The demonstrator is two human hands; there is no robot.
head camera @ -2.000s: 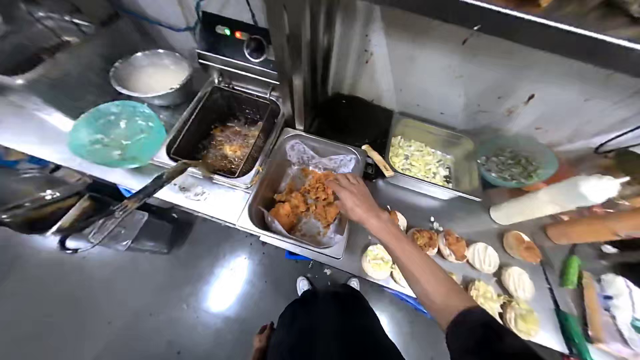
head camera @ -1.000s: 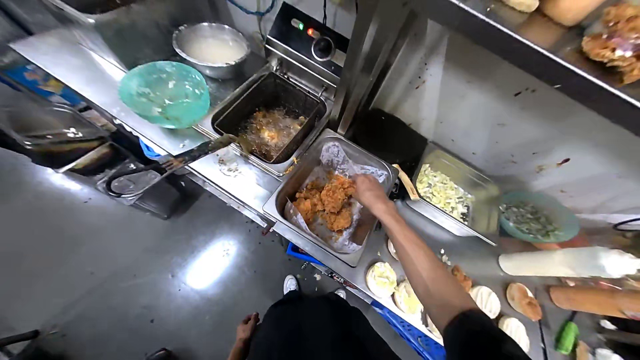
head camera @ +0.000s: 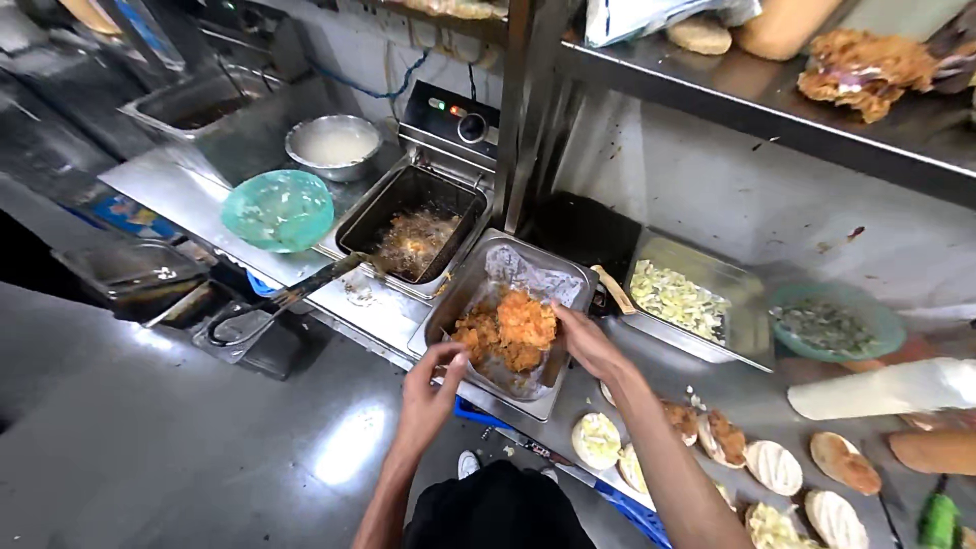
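Pieces of breaded fried chicken (head camera: 482, 335) lie on printed paper in a steel pan (head camera: 568, 278). My right hand (head camera: 585, 339) grips the right edge of one orange-brown fried chicken piece (head camera: 526, 319), held above the others; its fingertips are partly hidden behind the piece. At the pan's lower left, my left hand (head camera: 436, 381) has its fingers curled and apart, with nothing seen between them. Right of the pan, burger bun halves (head camera: 773, 467) lie in rows on the counter, some with shredded lettuce (head camera: 597, 440), others with fried pieces (head camera: 723, 436).
Left of the pan, a deep fryer (head camera: 415, 236) bubbles, with tongs (head camera: 293, 290) across the counter's front edge. Beyond are a green bowl (head camera: 279, 211) and a steel bowl (head camera: 333, 146). A wooden-handled tool (head camera: 612, 290) lies beside the lettuce tray (head camera: 751, 313). A steel shelf (head camera: 762, 114) overhangs the right.
My left hand has come up from beside my body to the pan's edge. My right hand has lifted a chicken piece from the pile. The view has shifted.
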